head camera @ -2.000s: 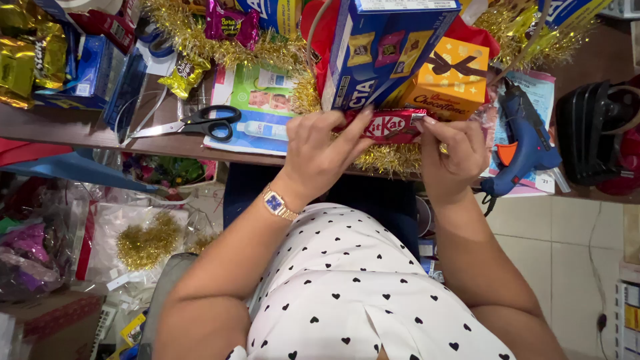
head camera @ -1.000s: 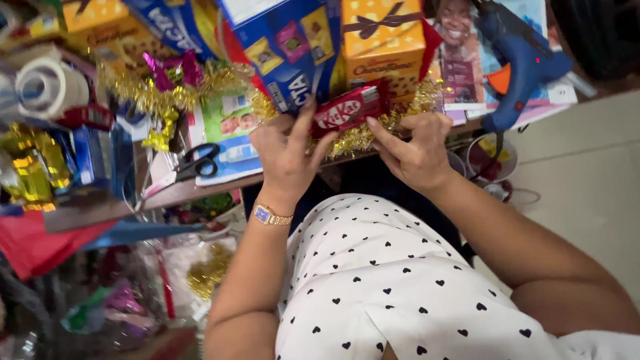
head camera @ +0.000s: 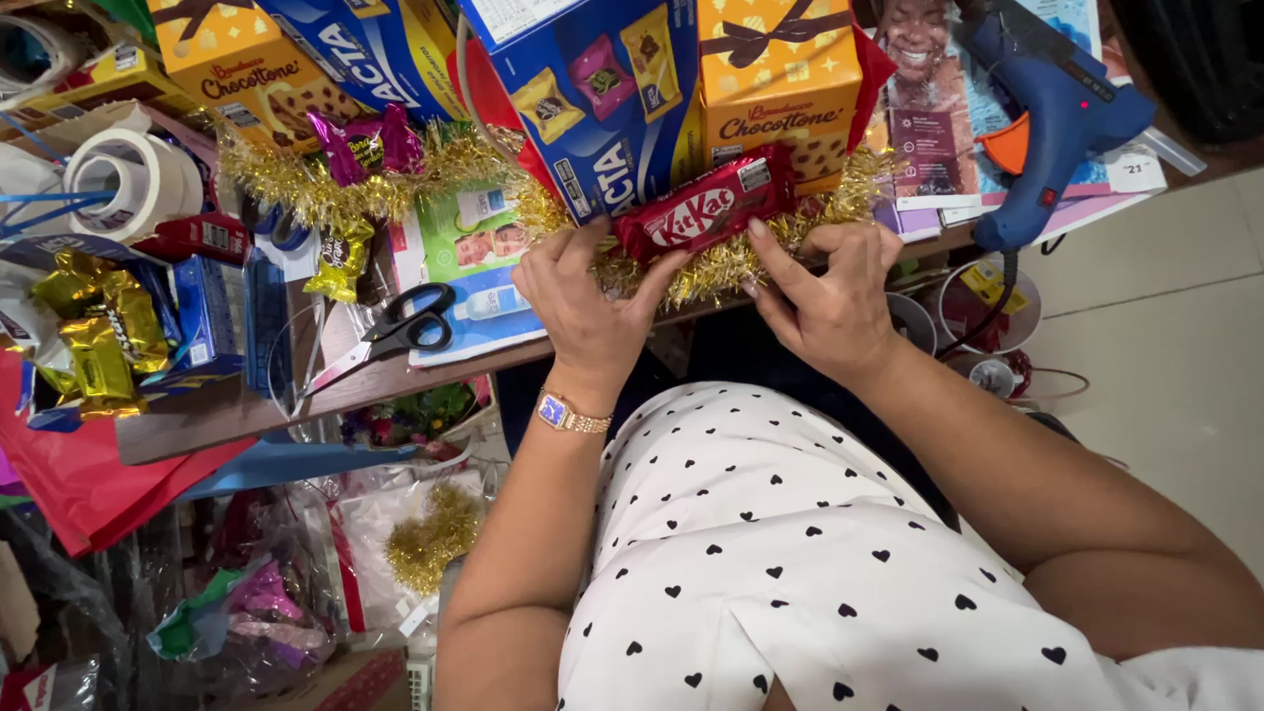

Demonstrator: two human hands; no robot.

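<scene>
A red KitKat bar (head camera: 703,209) rests against the gold tinsel garland (head camera: 726,269), in front of a blue Lacta chocolate box (head camera: 602,99) and an orange Chocottone box (head camera: 780,84). My left hand (head camera: 583,296) has thumb and fingertips at the bar's left end and lower edge. The fingertips of my right hand (head camera: 834,286) touch the bar's lower right edge and the tinsel, its other fingers curled. Behind the boxes, red material shows in part. How firmly either hand grips the bar is hard to tell.
Black-handled scissors (head camera: 380,336) lie left of my left hand on a printed leaflet (head camera: 479,267). A blue hot glue gun (head camera: 1062,118) lies at right on magazines. Tape rolls (head camera: 133,188), an open box of gold-wrapped chocolates (head camera: 104,331) and a second tinsel-trimmed set stand at left.
The KitKat bar, earlier near the table edge between both hands, is now up against the boxes and tinsel. My right hand has its fingers lower on the bar. The view has shifted.
</scene>
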